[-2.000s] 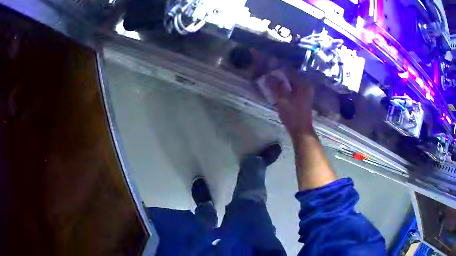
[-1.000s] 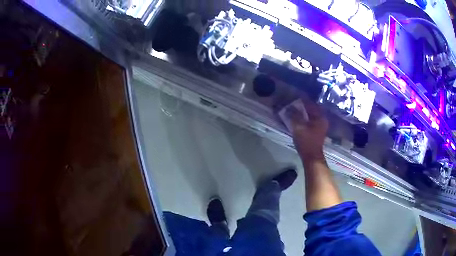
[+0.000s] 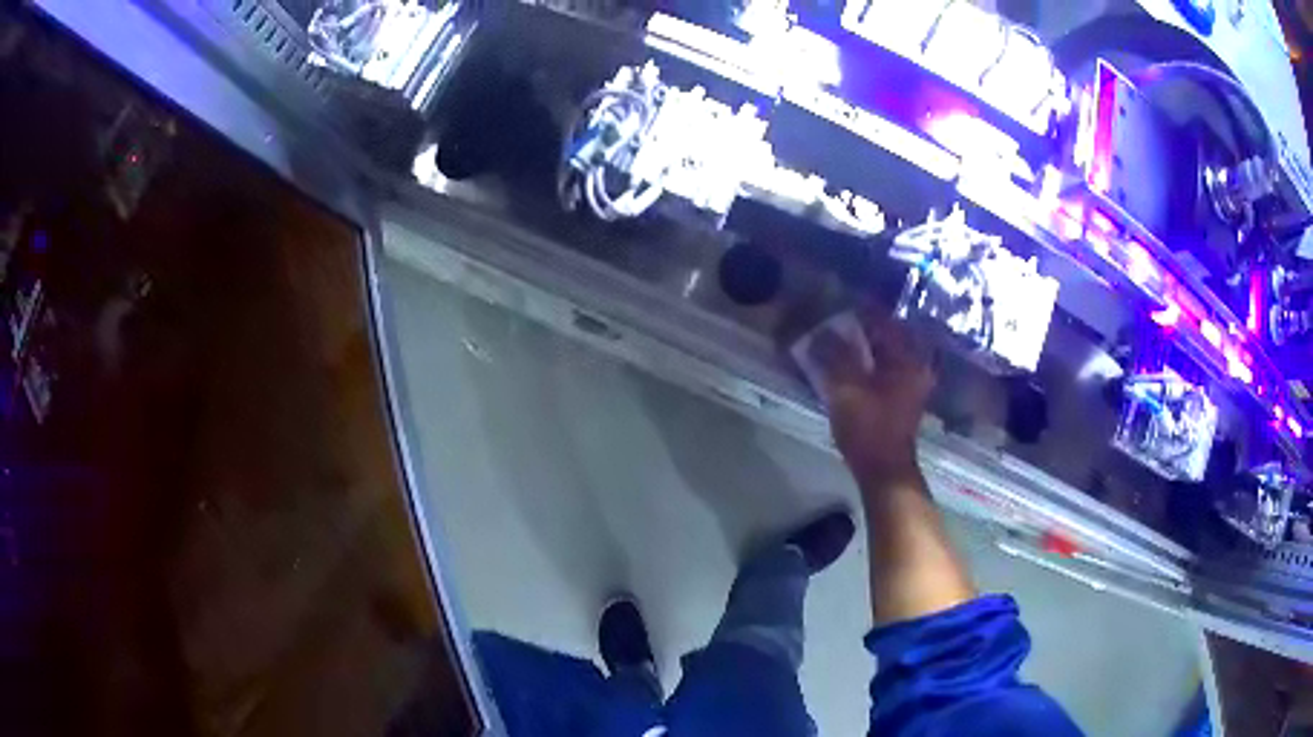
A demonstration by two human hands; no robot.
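My right hand (image 3: 881, 396) is bare and reaches from a rolled blue sleeve over the machine's front edge. It holds a small white wipe (image 3: 832, 350) at its fingertips, against or just above the dark metal bed (image 3: 648, 274). The fingers are dim and blurred. A round black part (image 3: 750, 271) sits on the bed just left of the wipe. A silver pneumatic unit (image 3: 979, 295) with looped clear tubes stands behind and right of the hand. My left hand is not in view.
More silver units with tubes (image 3: 634, 144) stand along the bed, with a bright rail (image 3: 864, 123) behind them. A brown tinted guard door (image 3: 216, 475) with a silver frame is at the left. My legs and shoes (image 3: 822, 540) are on the grey floor (image 3: 533, 432) below.
The view has shifted over the bed, mostly between the first two frames. My right hand stays near the same part of the bed, still with the white wipe.
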